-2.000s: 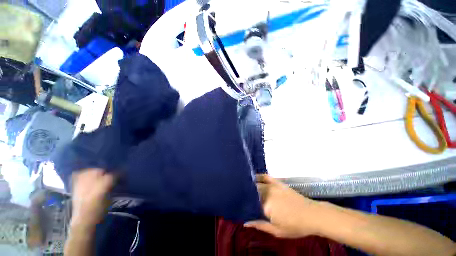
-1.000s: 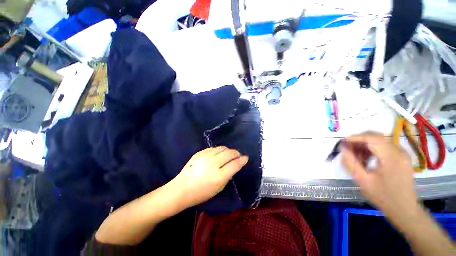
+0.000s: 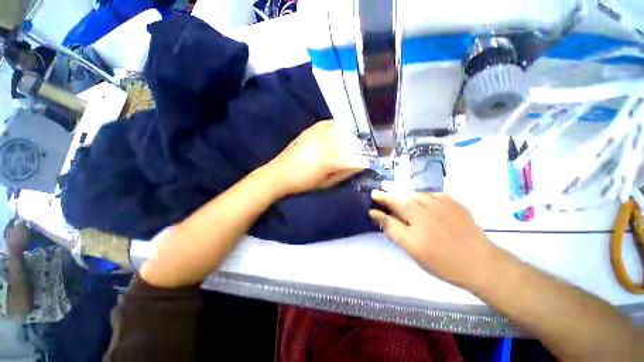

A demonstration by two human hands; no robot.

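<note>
The navy garment (image 3: 233,127) lies bunched left of the needle, its right edge under the presser foot area (image 3: 381,164) of the white sewing machine (image 3: 431,63). My left hand (image 3: 314,161) lies on the cloth, its fingertips holding it just left of the foot. My right hand (image 3: 431,230) pinches the cloth's edge just in front of the foot. A small dark piece shows at the fingertips; its outline is unclear. The needle tip is hidden.
Pink and blue snips (image 3: 522,189) lie right of the needle. The orange-yellow shears handle (image 3: 627,247) is at the right rim, near white label strips (image 3: 575,141). A measuring scale (image 3: 353,305) edges the table. Another person's arm (image 3: 18,272) shows lower left.
My right hand has come left from beside the shears to the needle, where it had held a small dark piece. My left hand moved up to the foot. The view is closer to the machine.
</note>
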